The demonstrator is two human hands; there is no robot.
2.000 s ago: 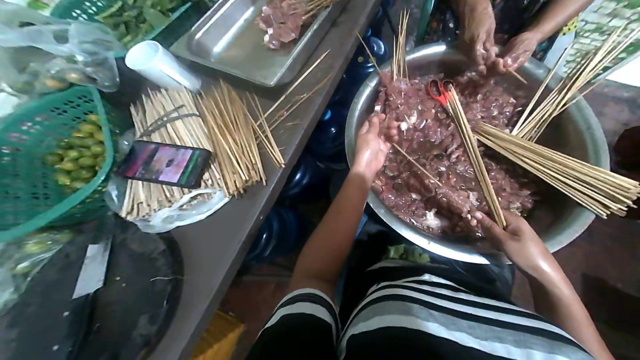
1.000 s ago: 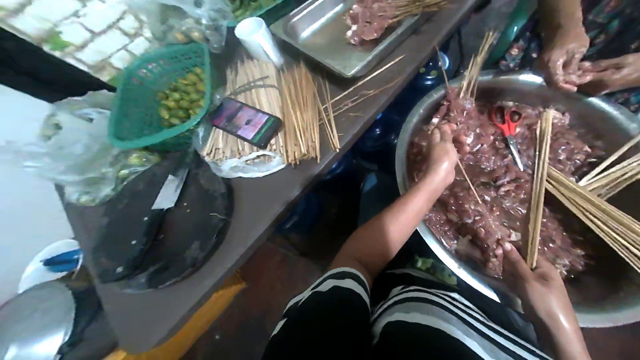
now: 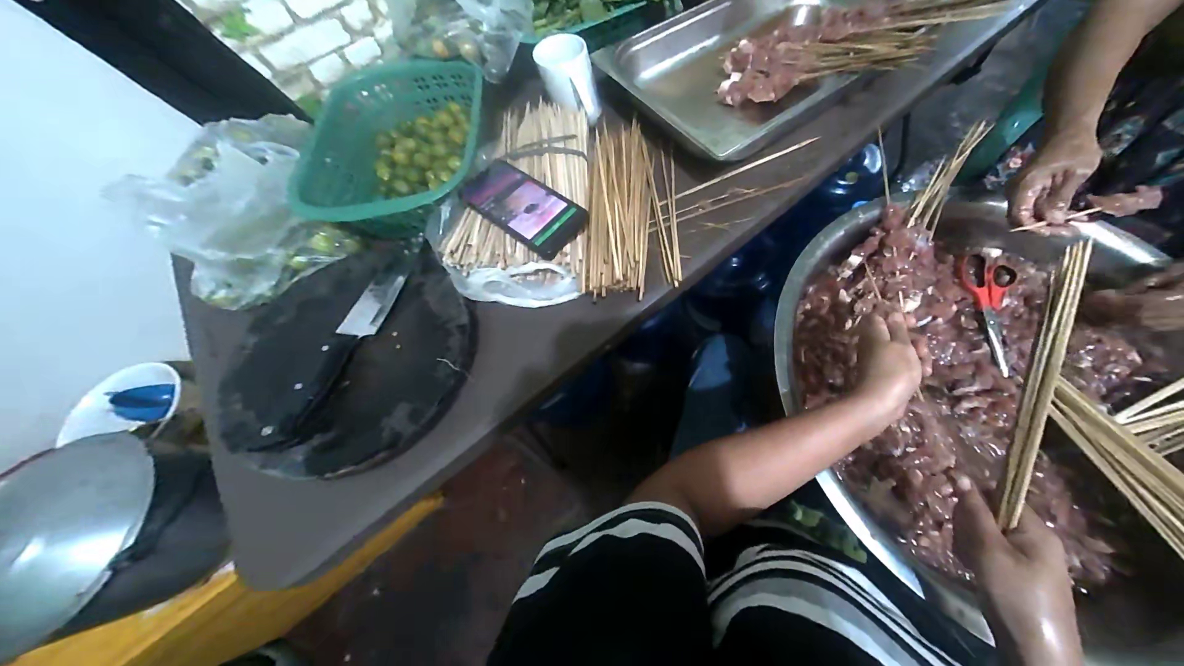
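Note:
A wide metal basin holds a heap of raw cut meat. My left hand is closed over meat at the basin's left side, with a thin wooden skewer at its fingers. My right hand, at the near side, grips a bundle of bamboo skewers that stands up from it. Red-handled scissors lie on the meat between my hands and the far rim. More skewers lean in the basin at the right. Another person's hand holds a skewer with meat over the far rim.
On the table are a metal tray with skewered meat, loose skewers, a phone, a white cup, a green basket of small green fruit, plastic bags, and a knife on a dark round board.
The view has swung left. The skewer bundle in my right hand, earlier across the scissors, now stands to their right. The other person's hand now holds meat on a skewer.

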